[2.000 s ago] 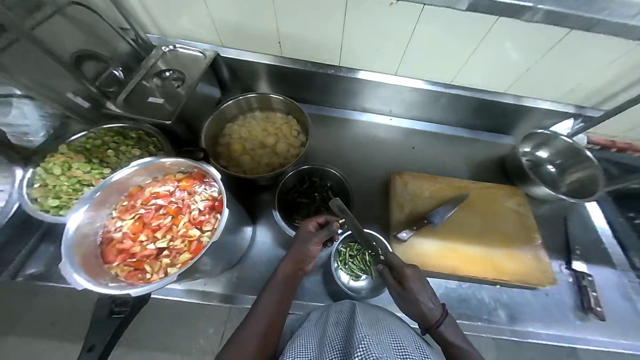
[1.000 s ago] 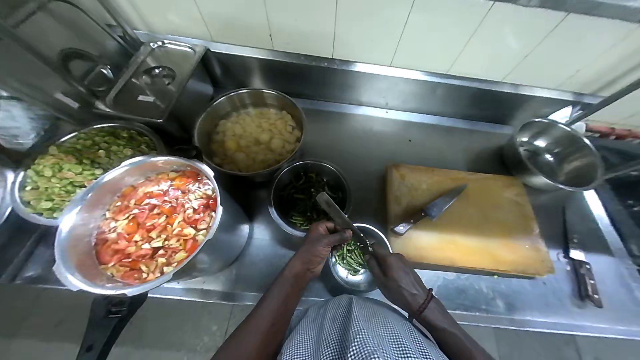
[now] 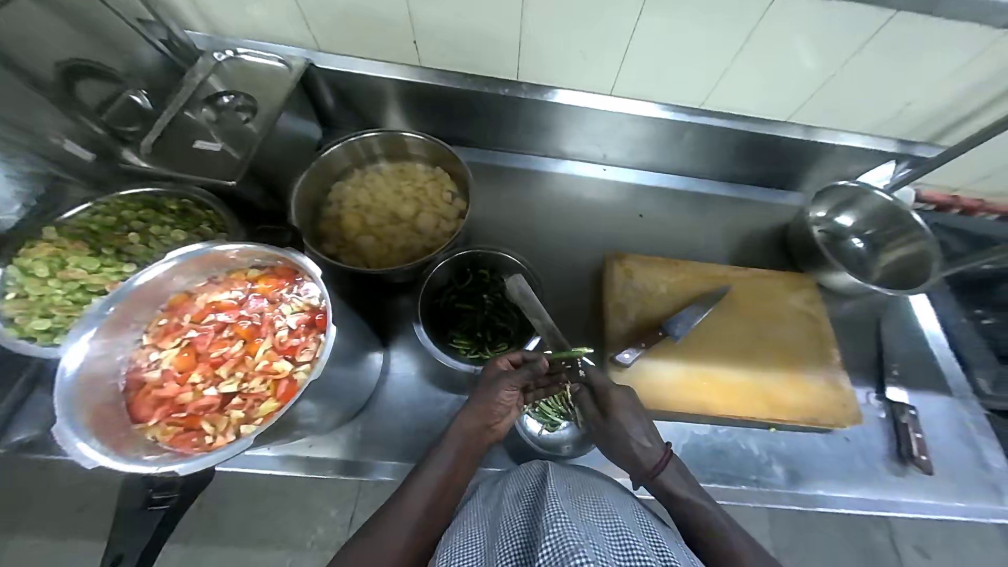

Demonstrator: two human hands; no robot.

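My left hand (image 3: 508,390) pinches a green chili (image 3: 571,353) over the small steel bowl of cut green pieces (image 3: 554,413). In my right hand (image 3: 618,417) is a knife (image 3: 537,312), its blade pointing up and left, across the near edge of a steel bowl of dark green chilies (image 3: 480,307). The chili lies against the blade close to my right fingers. Part of the knife's handle is hidden by that hand. A second knife (image 3: 673,327) rests on the yellowed cutting board (image 3: 732,346) to the right.
At left stand a pressure cooker pan of cut tomatoes (image 3: 228,354), a bowl of sliced green vegetables (image 3: 102,260) and a pot of pale chunks (image 3: 386,209). A steel saucepan (image 3: 870,236) and another knife (image 3: 906,417) are at right. Behind, a steel backsplash (image 3: 583,126) edges the counter.
Both hands stay over the small bowl. The green chili now shows plainly between my left fingers and the blade.
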